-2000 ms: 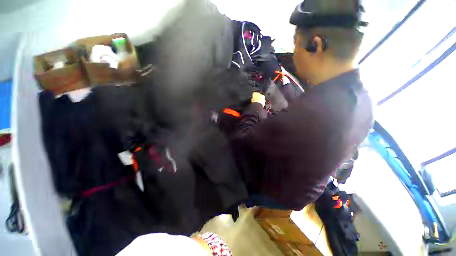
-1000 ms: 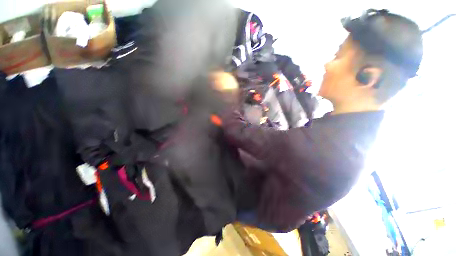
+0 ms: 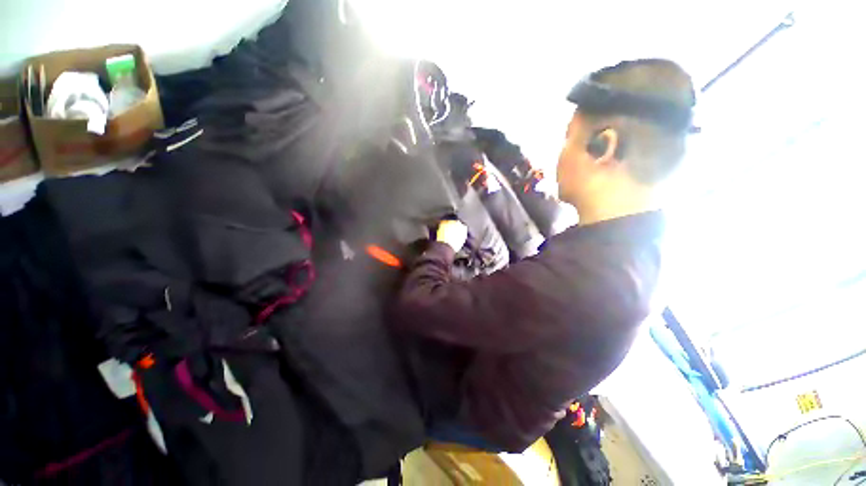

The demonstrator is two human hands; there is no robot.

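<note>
Tied bundles of black cloth [image 3: 218,233] lie heaped right in front of me. A magenta tie [image 3: 292,280] curls over the middle of the heap. An orange tie [image 3: 144,389] and white tickets [image 3: 118,378] hang at the lower left. Another orange tie [image 3: 384,255] lies near the other person's arm. More bundles with orange ties and white-edged pieces [image 3: 489,204] lie behind that arm. Neither of my hands is in the picture.
Another person [image 3: 541,313] in a dark maroon top leans over the heap from the right, one hand [image 3: 452,233] on the cloth. A cardboard box [image 3: 95,133] with white contents stands upper left. A brown carton [image 3: 475,463] and more black bundles [image 3: 577,446] are low at right.
My arm with the patterned cuff, at the lower edge two seconds ago, is gone. The other person's hand is farther right and lower than one second ago. The magenta tie shows more fully.
</note>
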